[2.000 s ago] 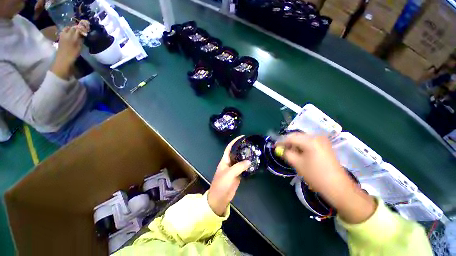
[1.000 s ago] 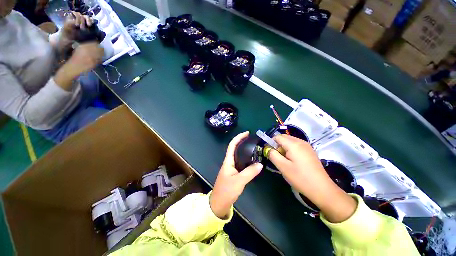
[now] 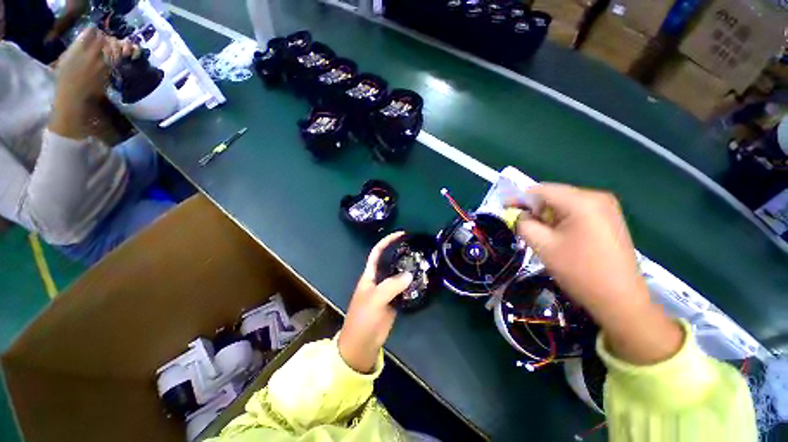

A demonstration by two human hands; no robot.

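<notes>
My left hand (image 3: 370,304) holds a black front camera module (image 3: 413,269), its exposed electronics facing up, beside the nearest housing. My right hand (image 3: 566,237) is raised over the white brackets, fingers closed on a small yellow-green thing (image 3: 511,217), seemingly a screwdriver handle; its shaft is hard to make out. Below stands an open camera housing (image 3: 475,252) with a round centre and red and black leads rising to a small white plug. A second housing (image 3: 540,318) with leads stands to its right, and a third is partly hidden by my right arm.
A loose module (image 3: 370,205) and a group of several more (image 3: 333,76) stand on the green bench (image 3: 285,186). A screwdriver (image 3: 223,147) lies left. A carton (image 3: 112,302) with white-and-black units is at lower left. Another person (image 3: 52,164) works at upper left. Translucent rings (image 3: 230,59) lie beyond.
My right hand has lifted off the module and moved right and up, uncovering the housing and its leads. The module in my left hand has turned from its side to electronics up.
</notes>
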